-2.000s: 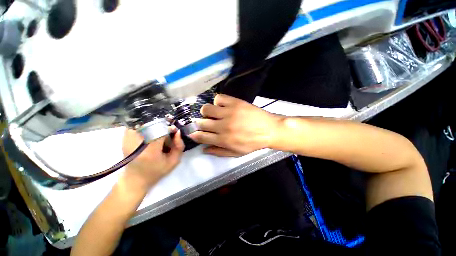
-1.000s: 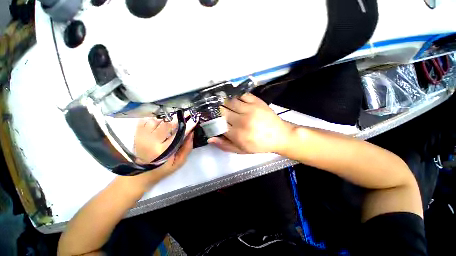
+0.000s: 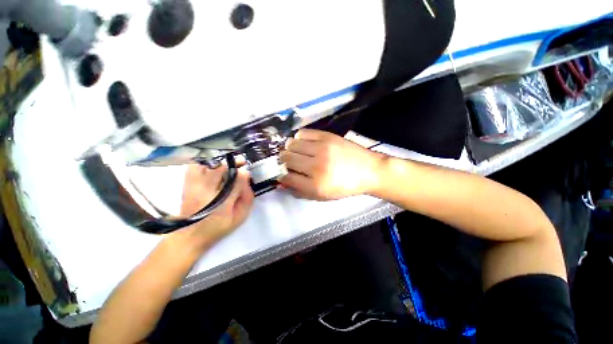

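A narrow piece of black cloth [image 3: 264,187] lies at the metal presser foot area [image 3: 263,142] of the white sewing machine [image 3: 269,60], beside a pale metal block [image 3: 266,168]. My left hand [image 3: 218,196] holds the cloth's left end, partly hidden behind the dark curved guard [image 3: 124,201]. My right hand [image 3: 333,166] has curled fingers on the right side of the block, pinching the cloth; its fingertips are partly hidden. A wide black fabric strip [image 3: 415,40] drapes over the machine head.
More black fabric [image 3: 417,114] lies behind my right forearm. A tray at the right holds a clear plastic packet [image 3: 514,111] and red loops [image 3: 571,77]. The white table [image 3: 302,213] has a grey front edge. A blue lattice edge [image 3: 403,275] shows below, among dark cloth.
The camera view has shifted, moving the machine and guard in the picture. Both hands stay beside the presser foot, and less black cloth shows between them than two seconds ago.
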